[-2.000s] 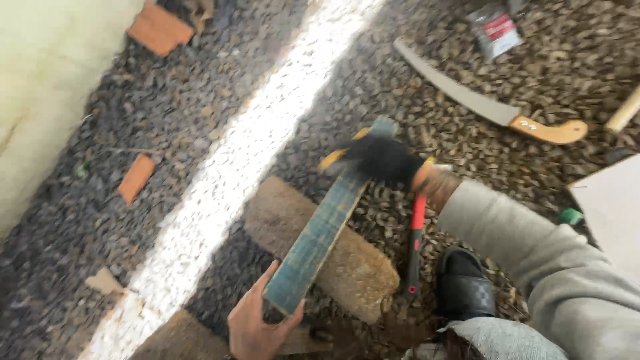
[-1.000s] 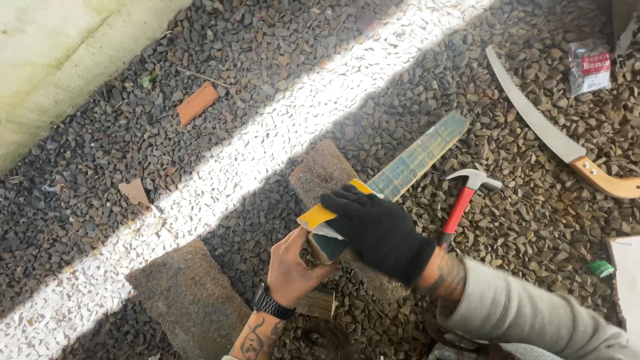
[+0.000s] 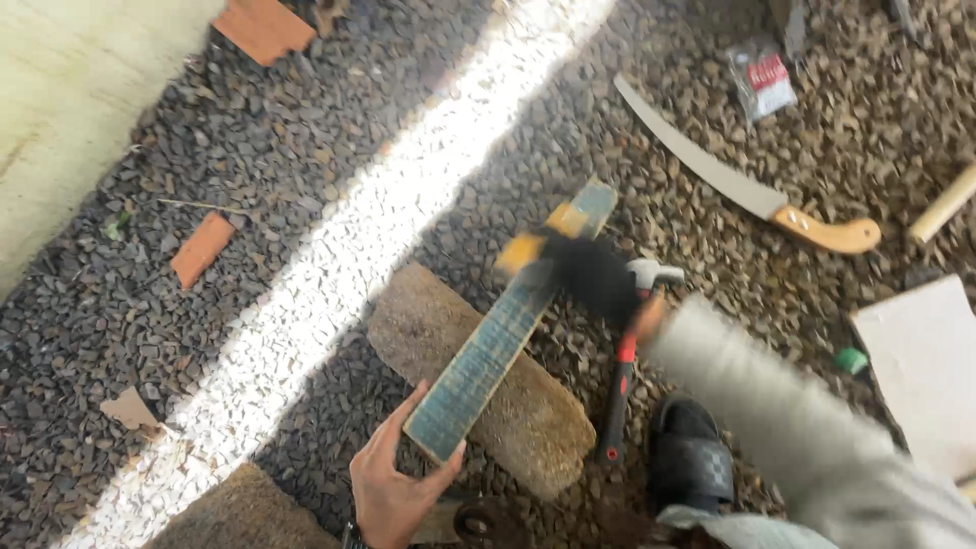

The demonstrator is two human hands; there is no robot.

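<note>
A narrow wooden board (image 3: 488, 358) with worn blue paint lies slanted across a long rough stone block (image 3: 534, 427). Its near end is gripped between the thumb and fingers of my bare left hand (image 3: 400, 480). My right hand (image 3: 598, 278), in a black glove and blurred by motion, presses a yellow sheet of sandpaper (image 3: 526, 252) on the board's upper part. Beside my right wrist, a claw hammer (image 3: 625, 358) with a red and black handle lies on the gravel, partly covered by that wrist.
A curved pruning saw (image 3: 709, 168) with a wooden handle lies at the upper right, below a plastic packet (image 3: 762, 80). Terracotta pieces (image 3: 202, 248) lie on the left. A white panel (image 3: 923, 366) is at the right, near my sandalled foot (image 3: 690, 457). Another stone slab (image 3: 240, 511) sits at the lower left.
Since one second ago, my right hand has moved with the sandpaper from the board's near end towards its far end. My left hand remains at the near end. The view has shifted.
</note>
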